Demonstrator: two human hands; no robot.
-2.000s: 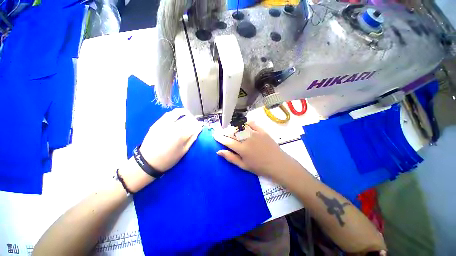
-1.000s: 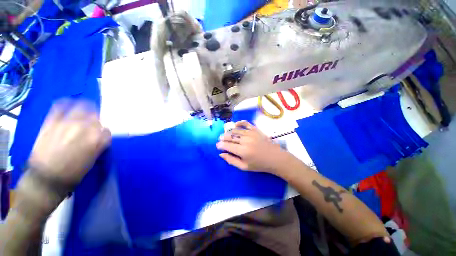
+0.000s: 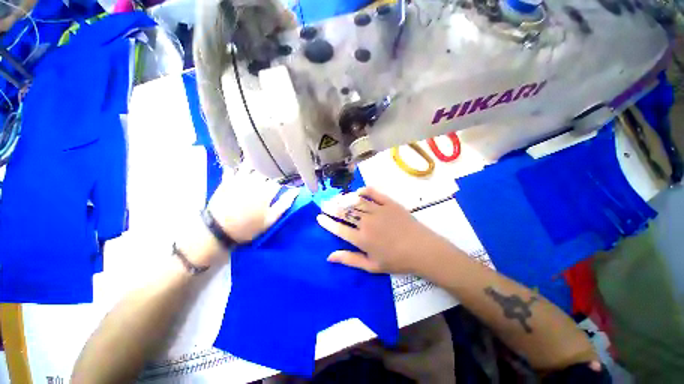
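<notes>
A royal-blue garment panel (image 3: 315, 289) lies on the white table, with its curved cut edges at the front. Its upper part is under the presser foot and needle (image 3: 334, 180), where lamp glare lightens the cloth. My left hand (image 3: 247, 206) rests on the panel just left of the needle, its fingertips pressing the cloth beside a fold or edge. My right hand (image 3: 379, 229) lies on the panel just right of the needle, fingers spread. The whitish HIKARI machine (image 3: 420, 90) stands over the work. More blue cloth shows behind the machine head's left side.
A cut panel stack (image 3: 67, 165) hangs over the table's left side. A cut piece stack (image 3: 555, 202) lies right of the machine. Scissors with yellow and red handles (image 3: 414, 160) lie under the machine arm. A ruler marking (image 3: 199, 366) runs along the front edge.
My left hand has come back from the left side to the needle. The panel is turned and gathered closer under both hands, with its curved edges towards me. My right hand stays near the needle.
</notes>
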